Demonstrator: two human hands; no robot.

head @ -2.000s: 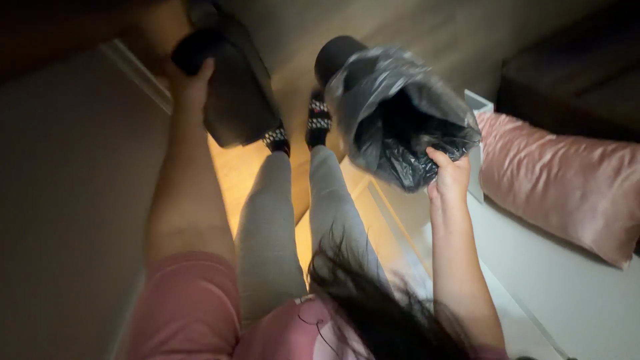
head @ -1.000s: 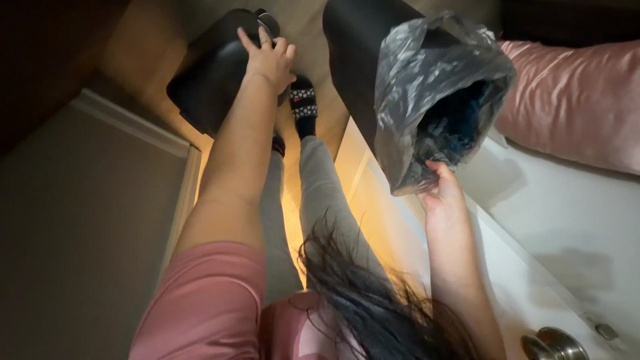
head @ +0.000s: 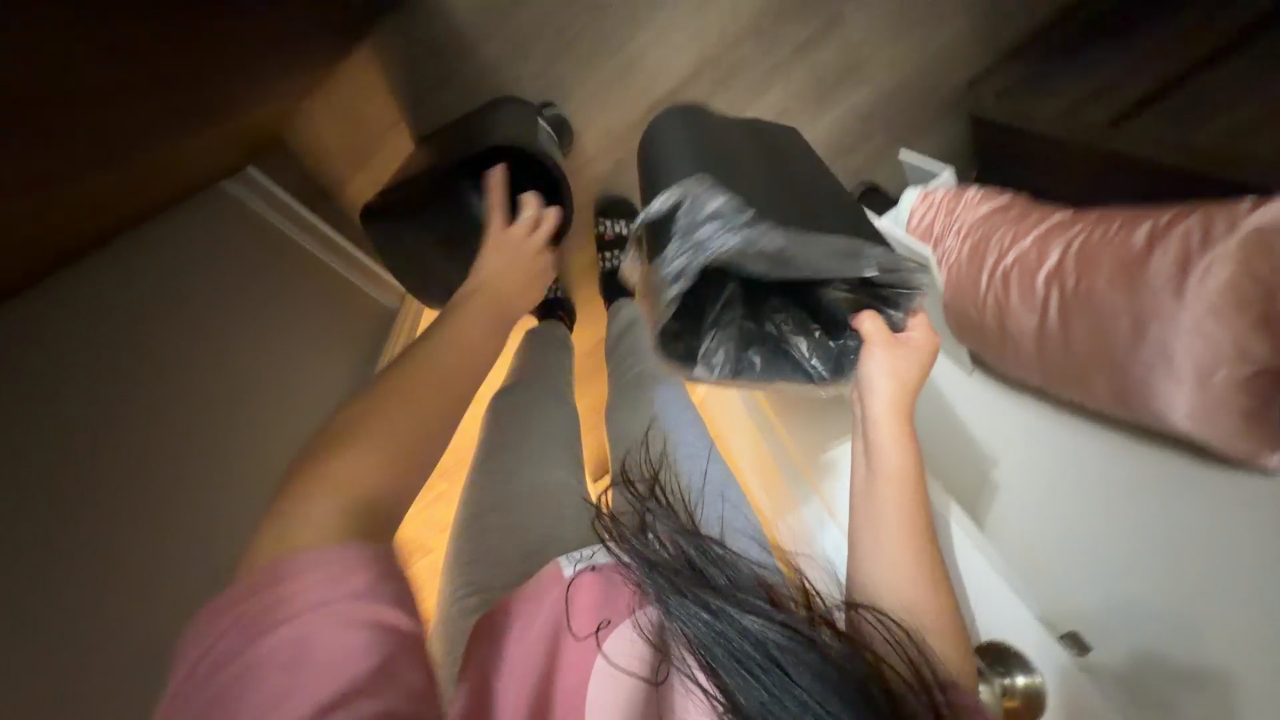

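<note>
My right hand (head: 895, 350) grips the rim of a black bin (head: 740, 160) and the translucent plastic liner bag (head: 730, 235) folded over it. The bin tilts with its mouth toward me, and dark, crumpled plastic shows inside. My left hand (head: 515, 245), blurred, is at the dark opening of a second black container (head: 425, 225) on the left. Its fingers are apart, with the index finger extended and nothing visible between them. Whether the fingertips touch the container's inside cannot be told. A small shiny part shows at that container's far edge.
My feet in dark patterned footwear (head: 612, 235) are on the floor between the two containers. A white door (head: 1080, 530) with a metal knob (head: 1010, 680) is at right, below a shiny pink cushion (head: 1090, 300). A grey panel (head: 190, 450) with light trim lies at left.
One second ago my left hand lay on the left container's black top; now a dark opening shows beneath my fingers. The lined bin's mouth has turned more toward me, still in my right hand.
</note>
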